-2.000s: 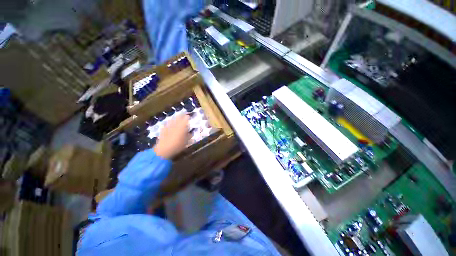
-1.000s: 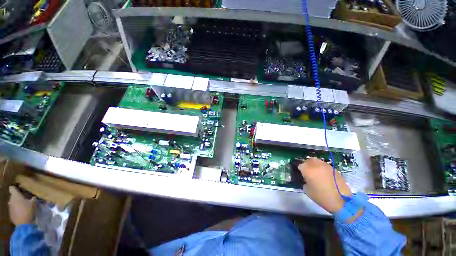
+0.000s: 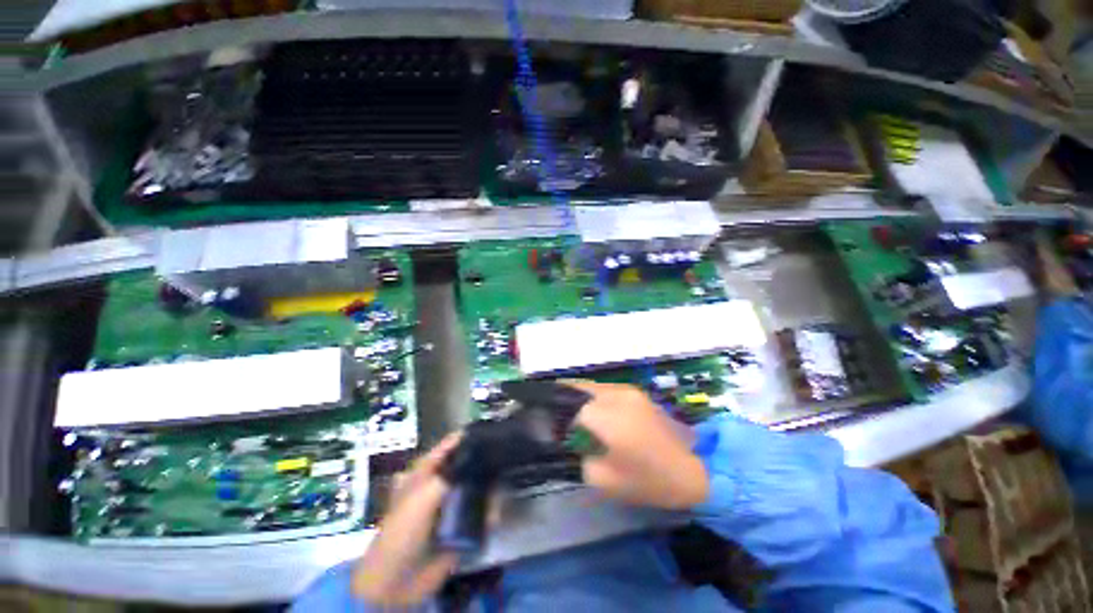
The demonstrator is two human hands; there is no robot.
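My left hand (image 3: 410, 533) is at the near rail, its fingers around a dark blue-black cylinder (image 3: 463, 515), which looks like a large electrolytic capacitor. My right hand (image 3: 641, 453) is beside it, with black finger cots on its fingertips, which are close to my left fingertips. Blur and the dark cots hide whether my right fingers hold anything. Both hands are over the near edge of the middle green circuit board (image 3: 491, 293) and cover part of it. A long white heatsink (image 3: 641, 337) lies across that board, with a finned heatsink (image 3: 647, 225) at its far edge.
Another green board (image 3: 144, 329) lies to the left, and one (image 3: 911, 281) to the right. A small part-filled pack (image 3: 821, 363) sits between boards on the right. Black parts bins (image 3: 360, 120) stand on the shelf behind. A blue coiled cord (image 3: 531, 102) hangs down. Another person's sleeve (image 3: 1064, 359) shows far right.
My left hand has come from the carton at the left to the boards, with the cylinder. My right hand has moved in beside it. The view has shifted to the right.
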